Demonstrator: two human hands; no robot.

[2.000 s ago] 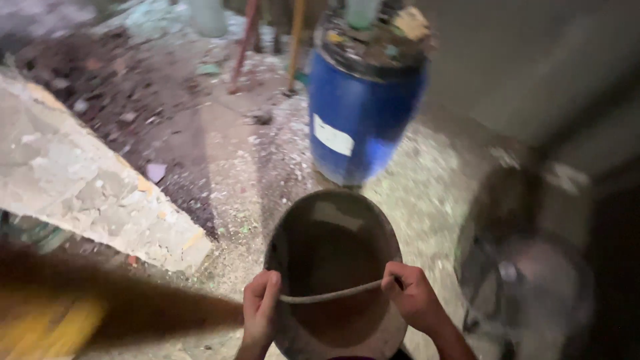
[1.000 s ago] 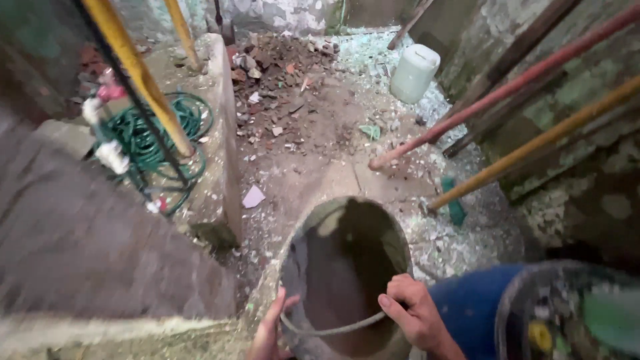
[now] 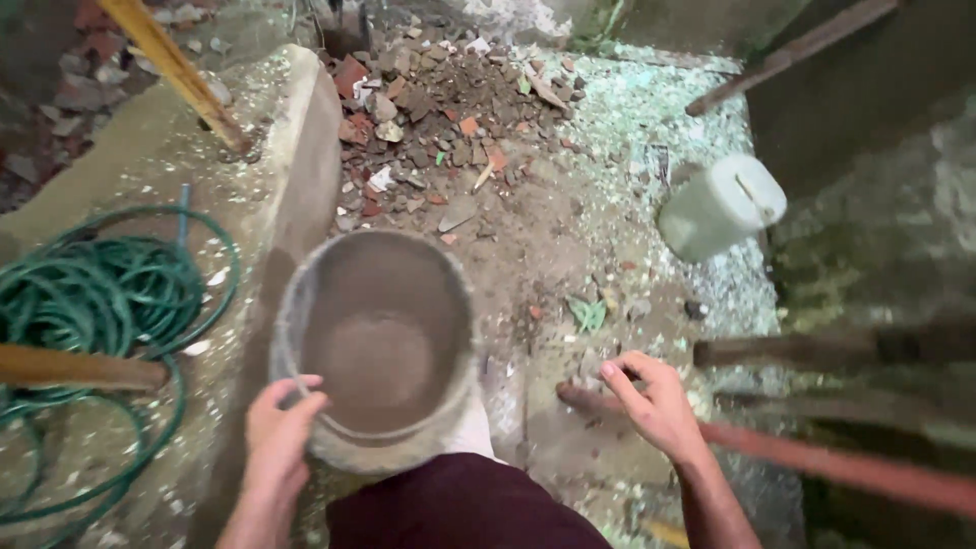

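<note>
Below me, toward the left, a dirty round bucket (image 3: 374,450) shows its mouth, with dried grime inside and no load visible. My left hand (image 3: 286,419) pinches the thin wire handle at the bucket's near left rim. My right hand (image 3: 648,404) is off the bucket, to its right, fingers curled with thumb near index finger; nothing shows between them. Behind that hand runs a red pole (image 3: 831,457). A heap of rubble (image 3: 442,114), with broken tile and stones, lies on the floor beyond the bucket.
A coiled green hose (image 3: 114,297) lies on a concrete ledge (image 3: 305,145) at left, near yellow poles (image 3: 179,72). A whitish plastic jug (image 3: 720,206) stands at right among pale flakes. Wooden poles (image 3: 793,57) lean along the right wall.
My right hand has let go of the bucket handle and moved right. My left hand still has the handle. The view has shifted closer to the rubble; the blue barrel is out of view.
</note>
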